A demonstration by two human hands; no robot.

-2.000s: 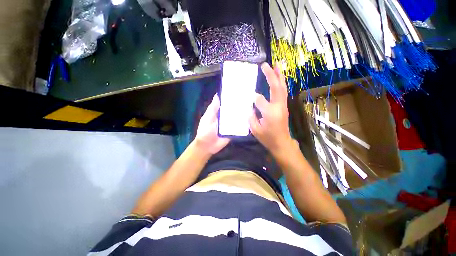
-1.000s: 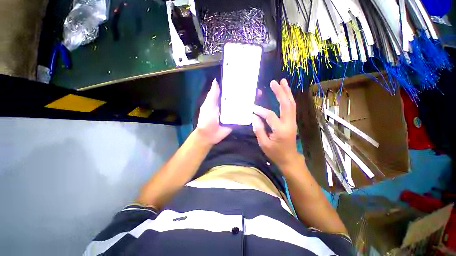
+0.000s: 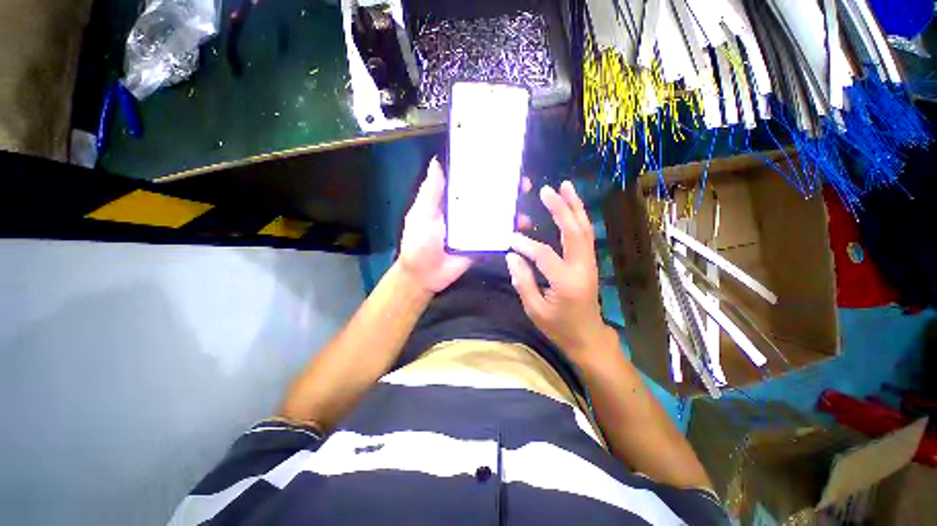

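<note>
A smartphone with a bright white screen stands upright in view in front of my body, its top end over the bench edge. My left hand holds it along its left side and from below; fingertips show at its right side. My right hand is at the phone's lower right, fingers spread and holding nothing, the index fingertip at the screen's lower right edge. What the screen shows is too bright to read.
Beyond the phone are a tray of tiny metal pieces and a fixture. White strips with yellow and blue leads hang over the bench's right edge. Below are an open carton and another carton. A plastic bag and blue-handled tool lie left.
The phone and left hand have moved slightly up in view. My right hand has drawn down, its upper fingers off the phone's top right side. The bench view has shifted slightly.
</note>
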